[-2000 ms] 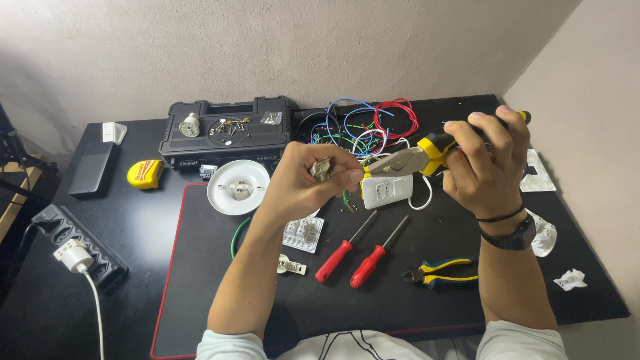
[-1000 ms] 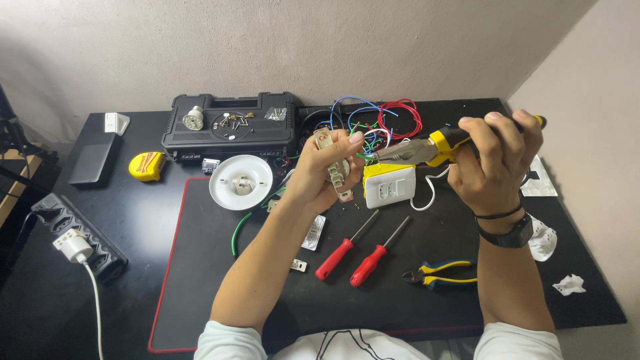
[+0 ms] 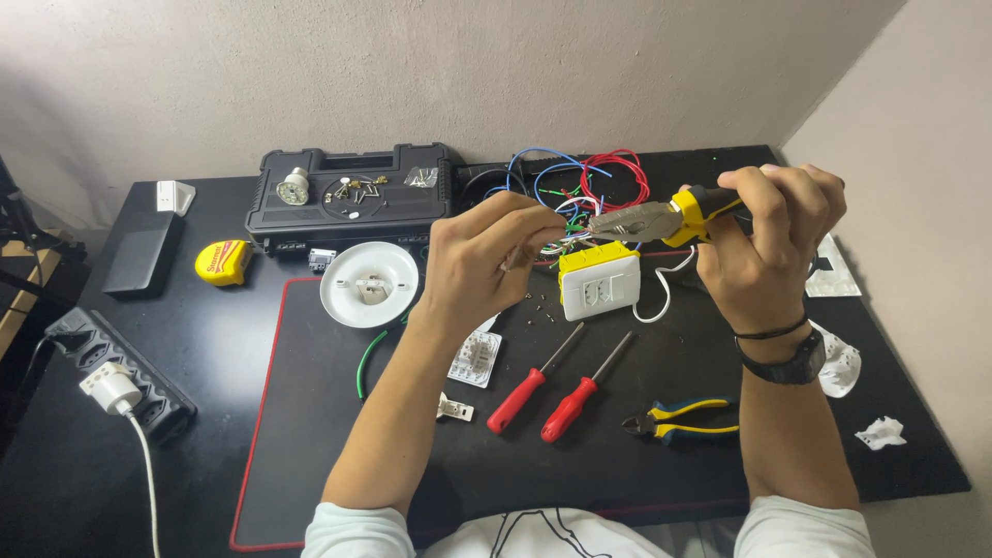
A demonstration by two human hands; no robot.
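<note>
My right hand [image 3: 763, 232] grips the yellow and black handles of combination pliers [image 3: 635, 222], whose jaws point left. My left hand [image 3: 492, 256] is raised opposite, fingers pinched around a small part [image 3: 515, 258] mostly hidden by them. A short green wire [image 3: 574, 228] shows between the left fingertips and the plier tips; whether the jaws grip it I cannot tell. Beneath the pliers stands a yellow electrical box with a white socket plate [image 3: 601, 287]. Two red-handled screwdrivers [image 3: 518, 400] [image 3: 570, 408] lie below it, with diagonal cutters [image 3: 682, 420] to their right.
A black tool case [image 3: 349, 221] at the back bears a bulb [image 3: 294, 187] and screws. Coiled red wire [image 3: 647, 182] lies beside it. A white round lamp holder [image 3: 341, 298], a yellow tape measure [image 3: 222, 262] and a power strip [image 3: 155, 387] are on the left. Crumpled paper [image 3: 881, 432] lies right.
My left hand has turned, so the pale socket part that showed in it a second ago is now mostly hidden. The plier tips and left fingertips now meet around the green wire.
</note>
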